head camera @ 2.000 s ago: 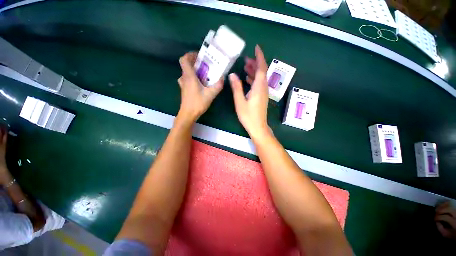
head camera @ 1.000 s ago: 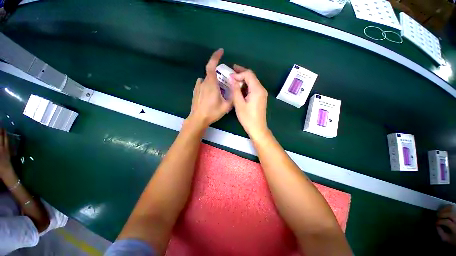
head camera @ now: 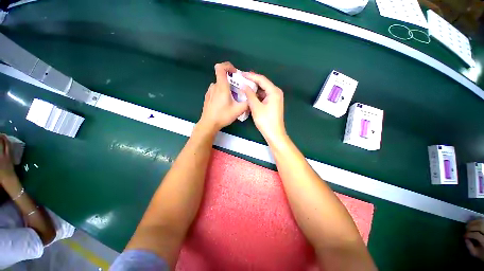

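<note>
A small white retail box with a purple print is held above the green conveyor belt, between both my hands. My left hand grips its left side, with the fingers bent over the top. My right hand is on its right side, with fingertips at the box's upper part. The hands cover most of the box; its flaps cannot be made out.
Several printed boxes lie on the belt at right. A pale rail crosses before a pink-red mat. White cartons and a person's arm are at left. Another hand is at the right edge.
My left hand, first holding the box up with my right hand apart, now holds it lower with both hands closed around it. The boxes on the belt have moved right.
</note>
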